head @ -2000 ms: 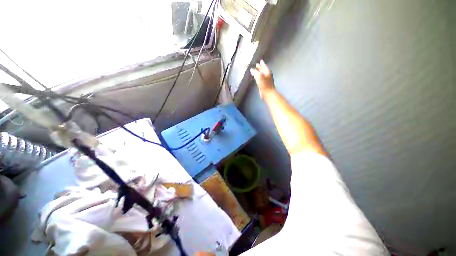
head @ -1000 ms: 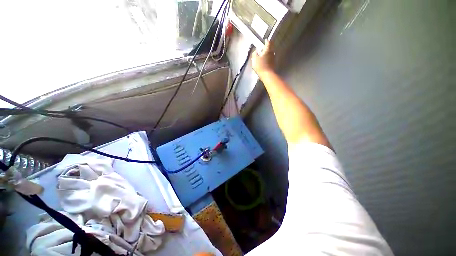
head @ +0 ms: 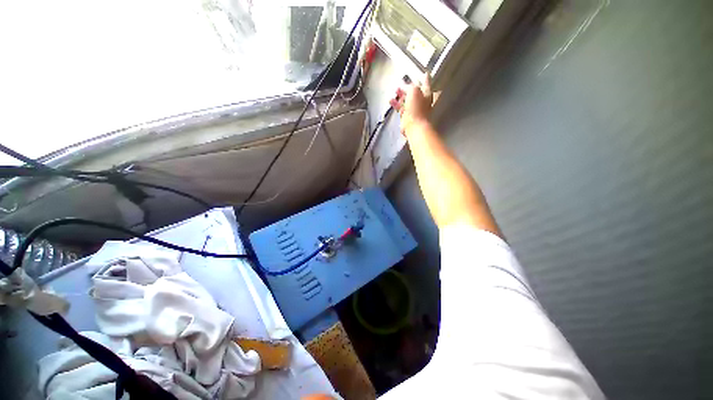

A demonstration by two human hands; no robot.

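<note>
My right hand (head: pixel 417 103) is reached out at the upper middle, at the wall beside the window. Its fingers are at a small red fitting (head: pixel 399 99) under the pale wall box (head: pixel 418 39). The hand is small and blurred, and I cannot tell whether it grips the fitting. My left hand cannot be made out; a small patch of skin shows at the bottom edge, its body part unclear. Crumpled cream cloth (head: pixel 168 305) lies on the white-covered table (head: pixel 262 312) at lower left, beside a yellow-tan block (head: pixel 270 352).
A blue vented metal box (head: pixel 332 254) with a red-black valve stands beyond the table end. A green-rimmed basin (head: pixel 406 301) and a tan speckled board (head: pixel 342 361) are below it. Black hoses (head: pixel 86 344) cross the left side. A grey wall (head: pixel 618 172) fills the right.
My right hand moved up to the wall box, then slightly down to the red fitting, which now shows beside the fingers. The view shifted, bringing the wall box further into the picture.
</note>
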